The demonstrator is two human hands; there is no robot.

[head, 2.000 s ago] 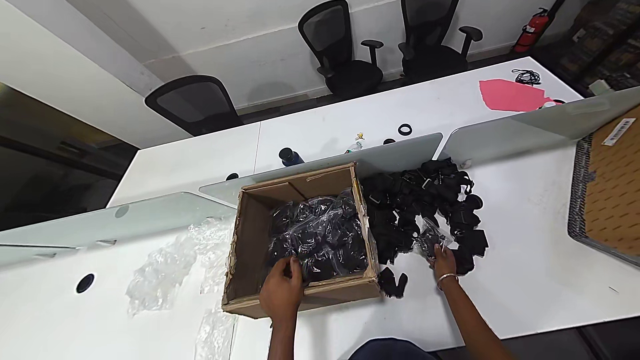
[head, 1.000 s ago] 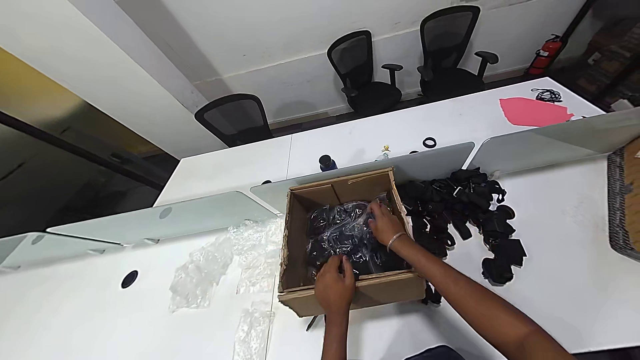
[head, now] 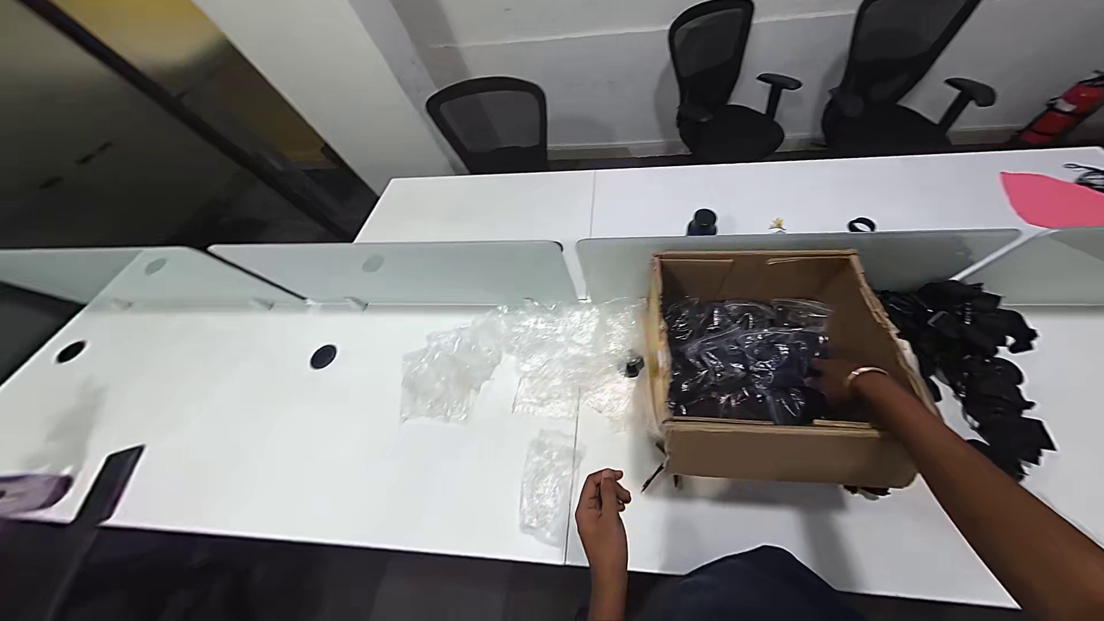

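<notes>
An open cardboard box stands on the white desk, filled with dark items in clear plastic bags. My right hand, a bracelet at its wrist, reaches inside at the box's right side; its fingers are blurred against the bags, so a grip cannot be told. My left hand is off the box, over the desk at its lower left, fingers curled with nothing seen in them. Black fabric-like items lie heaped to the right of the box.
Crumpled clear plastic bags lie left of the box, one more near the desk's front edge. A low glass partition runs behind. Beyond it are a dark bottle, a black ring, a pink sheet and several chairs.
My left hand has left the box's front edge and moved to its lower left. My right hand, at the black heap two seconds ago, is now in the box. The view has swung left.
</notes>
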